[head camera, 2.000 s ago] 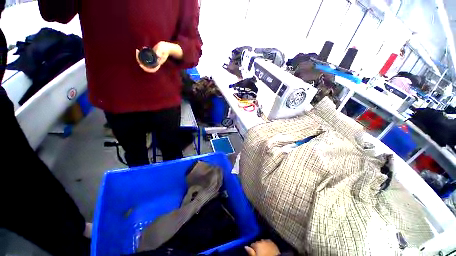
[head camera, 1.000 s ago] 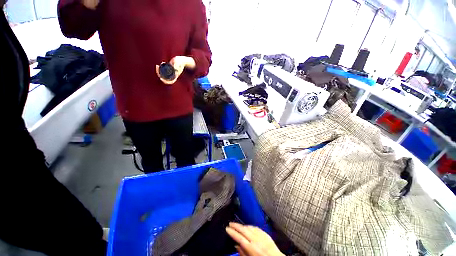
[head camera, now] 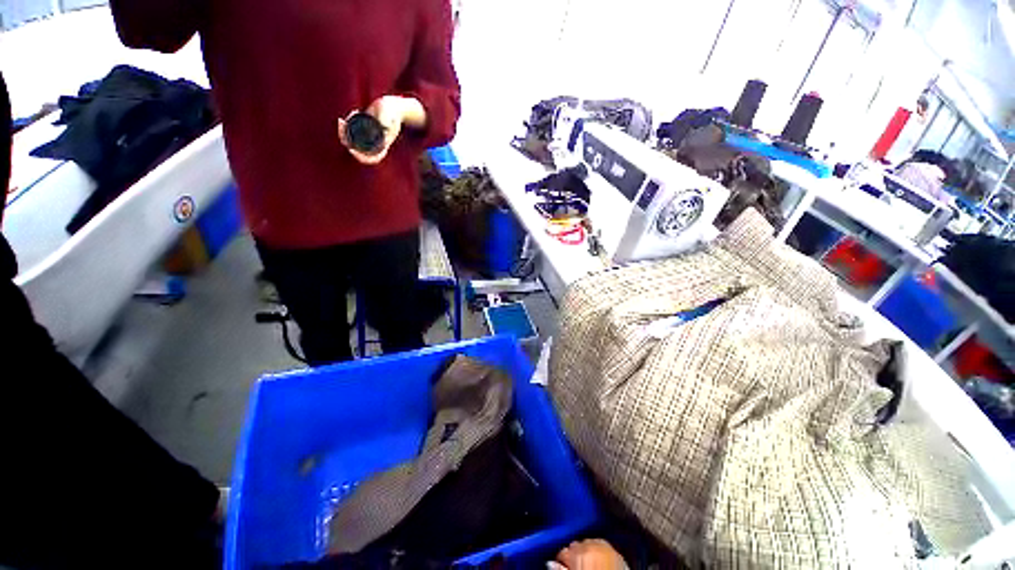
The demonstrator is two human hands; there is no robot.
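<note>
A blue plastic bin (head camera: pixel 367 373) stands low in front of me. A grey-brown cloth piece (head camera: pixel 473 412) lies in it over black cloth (head camera: pixel 490 507). My left hand (head camera: pixel 588 556) shows at the bottom edge by the bin's near right corner, mostly cut off; whether it holds anything is hidden. The beige checked garment (head camera: pixel 712 412) lies heaped to the right of the bin, with a small blue patch showing in a fold. My right hand is not in view.
A person in a dark red top (head camera: pixel 323 123) stands behind the bin, holding a round dark object (head camera: pixel 364 133). A black-clothed figure (head camera: pixel 78 445) fills the left edge. A white sewing machine (head camera: pixel 646 195) stands behind the garment.
My left hand reached over the bin's cloth a second ago and has drawn back to the bottom edge. The view has shifted slightly.
</note>
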